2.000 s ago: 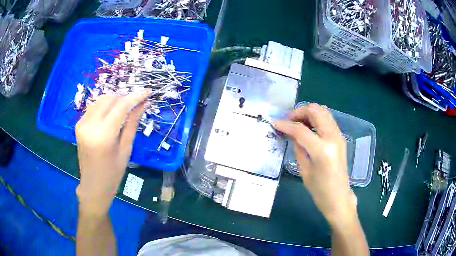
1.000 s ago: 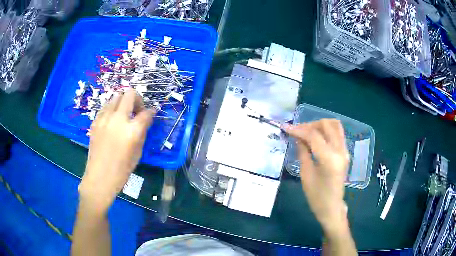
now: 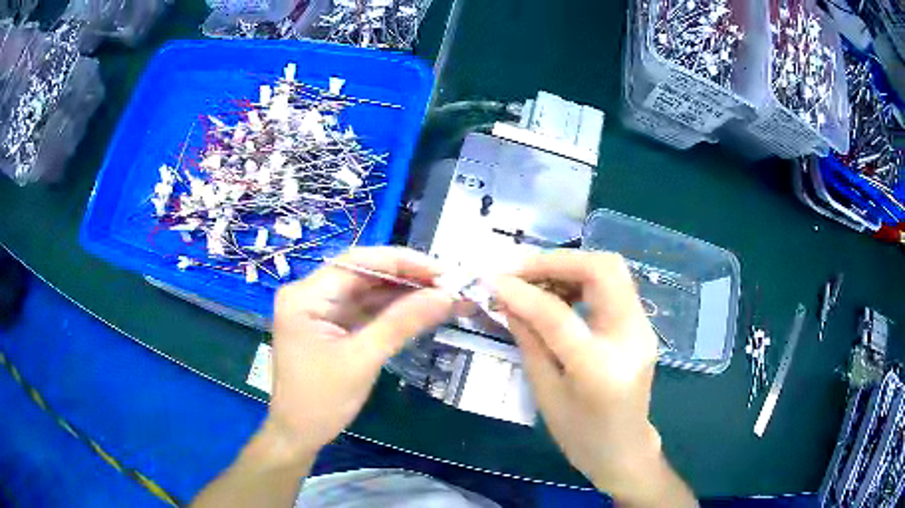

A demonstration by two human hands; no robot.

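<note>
My left hand (image 3: 347, 342) and my right hand (image 3: 585, 347) meet fingertip to fingertip over the front part of the silver-white bench fixture (image 3: 526, 189). My left hand pinches a thin wired part (image 3: 377, 273), whose lead runs back over the fingers. My right fingertips are closed at its white end block (image 3: 476, 295); exactly what they grip is blurred. The blue tray (image 3: 134, 198) at left holds a heap of wired parts (image 3: 268, 169). The clear working box (image 3: 734, 298) at right holds a few thin parts and a white label.
Stacked clear boxes (image 3: 685, 104) full of parts stand at back right, more at back left. A small pile of parts (image 3: 757, 352), a pale strip (image 3: 781, 372) and a dark thin tool (image 3: 829, 303) lie at right. A paper tag (image 3: 260, 369) lies near the bench edge.
My left hand has left the blue tray and moved right with a wired part. My right hand has moved from the fixture top toward the front to meet it. A few parts now show in the clear box.
</note>
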